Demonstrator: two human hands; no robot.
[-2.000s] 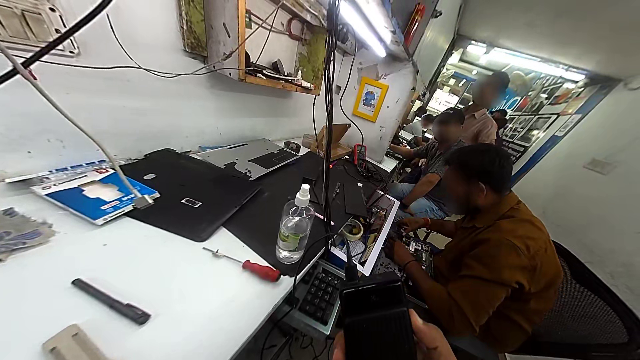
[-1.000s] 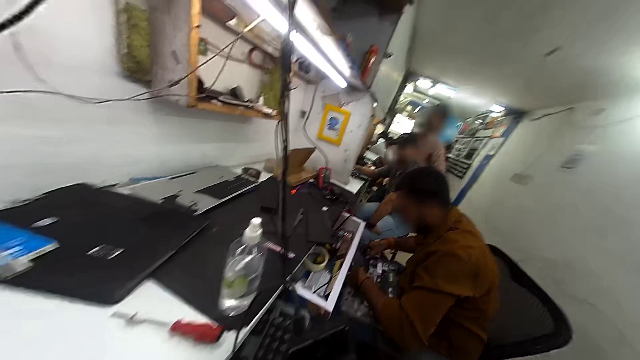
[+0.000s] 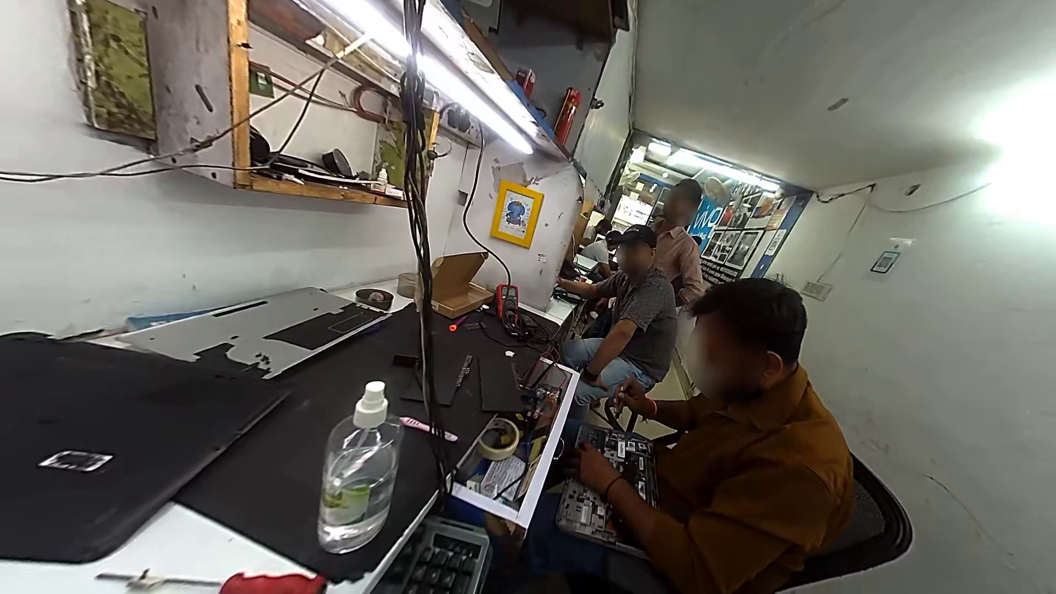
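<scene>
Neither my left hand nor my right hand shows in the head view now. Nearest to me on the bench stands a clear plastic bottle [image 3: 360, 478] with a white cap, on a black mat [image 3: 305, 445]. A screwdriver with a red handle [image 3: 272, 583] lies at the bottom edge, partly cut off. At the left is a black laptop lid or cover [image 3: 124, 445]. A black keypad or keyboard [image 3: 441, 561] sits below the bench edge. A roll of tape [image 3: 498, 439] rests in an open drawer [image 3: 540, 487].
A co-worker in a brown shirt [image 3: 767, 478] sits at the right with an opened laptop base [image 3: 610, 478]. Other people sit and stand farther back. Cables [image 3: 421, 247] hang before the bench. A silver laptop panel [image 3: 264, 326], an open cardboard box [image 3: 454, 285] and a red multimeter [image 3: 507, 304] lie behind.
Two seconds ago a hand held a dark device at the bottom of the view; hand and device are now out of sight. The view has shifted. The co-worker's far hand is now raised off the laptop base.
</scene>
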